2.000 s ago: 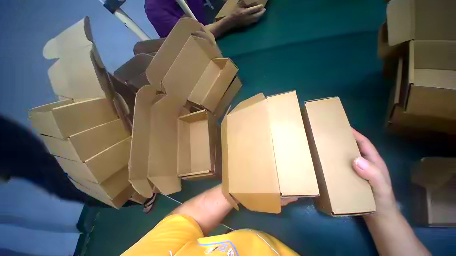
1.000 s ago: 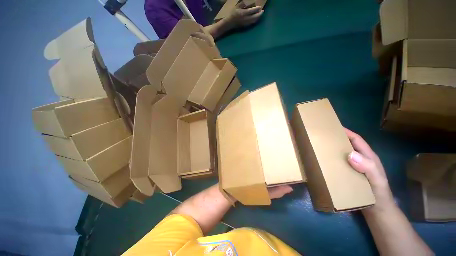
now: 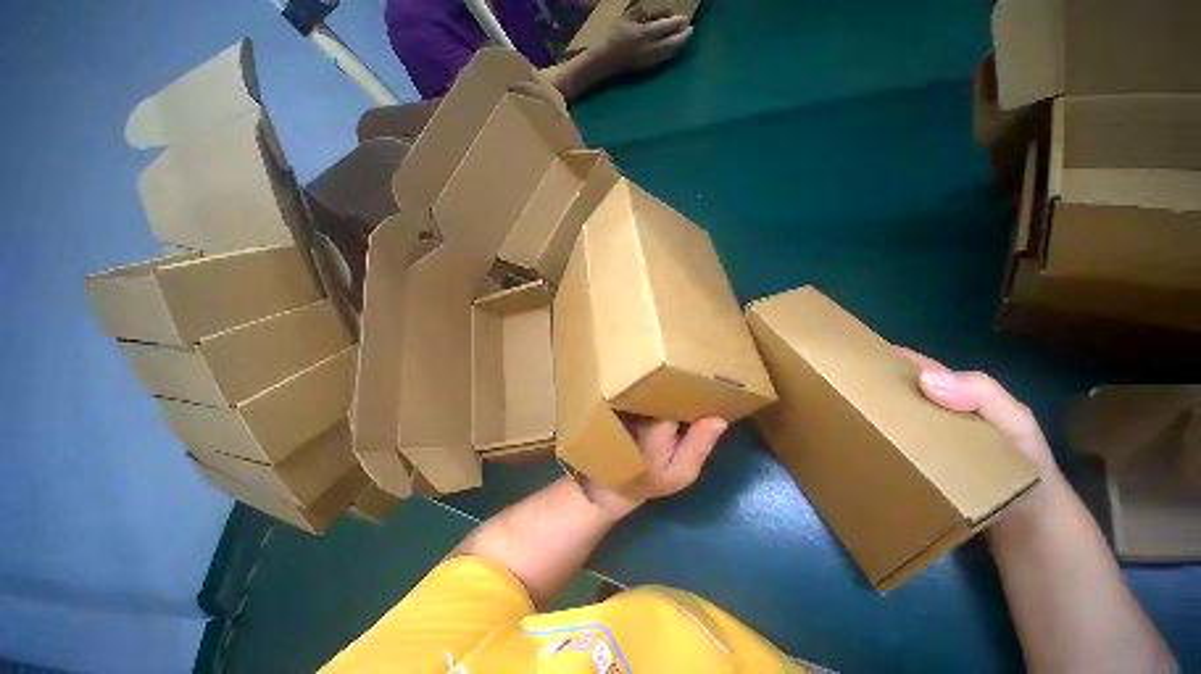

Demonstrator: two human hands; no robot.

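My left hand (image 3: 665,461) holds an open mailer box (image 3: 678,303) from below at its near end. The box is tilted, its outer walls face up and its lid hangs on the left side; its inside is hidden. My right hand (image 3: 981,408) holds a closed box (image 3: 882,435), a long narrow brown block, with the thumb on top and the fingers mostly hidden at its right side. The far left corner of the closed box is close to the right edge of the mailer box; I cannot tell if they touch.
Stacked boxes (image 3: 250,382) lean at the left, lids up. More open boxes (image 3: 514,369) stand beside the mailer box. Waiting boxes (image 3: 1120,250) are at the right, with another open box (image 3: 1159,487) below. Another person's hand (image 3: 645,42) is at the top, on the green worktable (image 3: 817,145).
The mailer box has turned and tilted in my left hand, showing more of its underside and end. The closed box has rotated, its near end swinging right and its far end left.
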